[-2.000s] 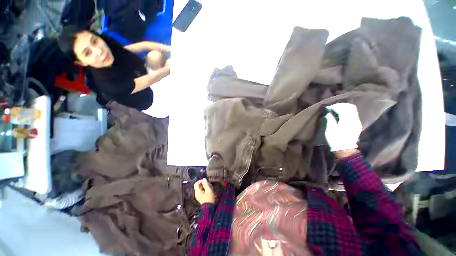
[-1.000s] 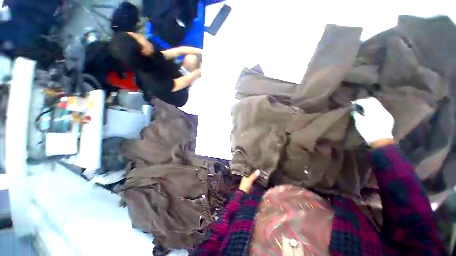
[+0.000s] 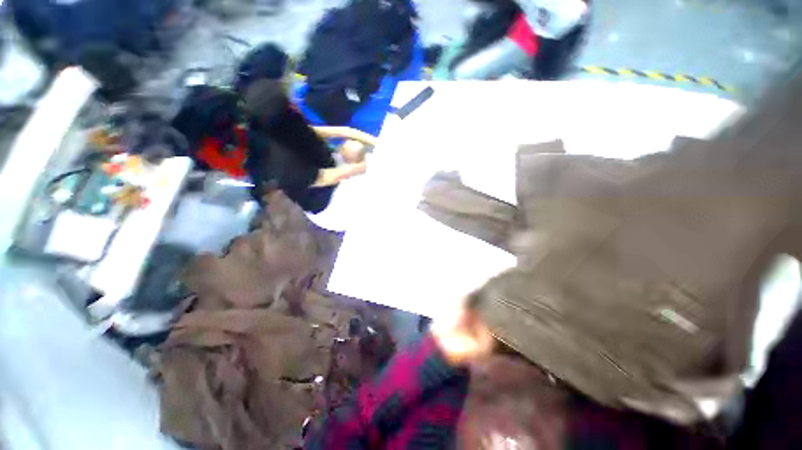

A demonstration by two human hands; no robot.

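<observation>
Brown trousers (image 3: 616, 264) are spread and partly raised in front of me, blurred, with their right part close to the camera. My bare left hand (image 3: 462, 334) grips the near left end of their stitched edge, and the hand is blurred. My right hand in its white glove (image 3: 776, 308) is at the right rim, against the right edge of the cloth; it is blurred and cut off, with its fingers hidden by the cloth. No tool can be made out.
The white table (image 3: 396, 255) lies under the trousers, with a dark phone (image 3: 415, 103) at its far left corner. A person in black (image 3: 286, 132) sits at its left side. A brown garment pile (image 3: 237, 352) lies left of me. More brown cloth (image 3: 470, 209) lies behind the trousers.
The view has shifted and blurred. The trousers have been pulled up and spread on the right, covering the heap there. My gloved hand has moved right and down to the rim.
</observation>
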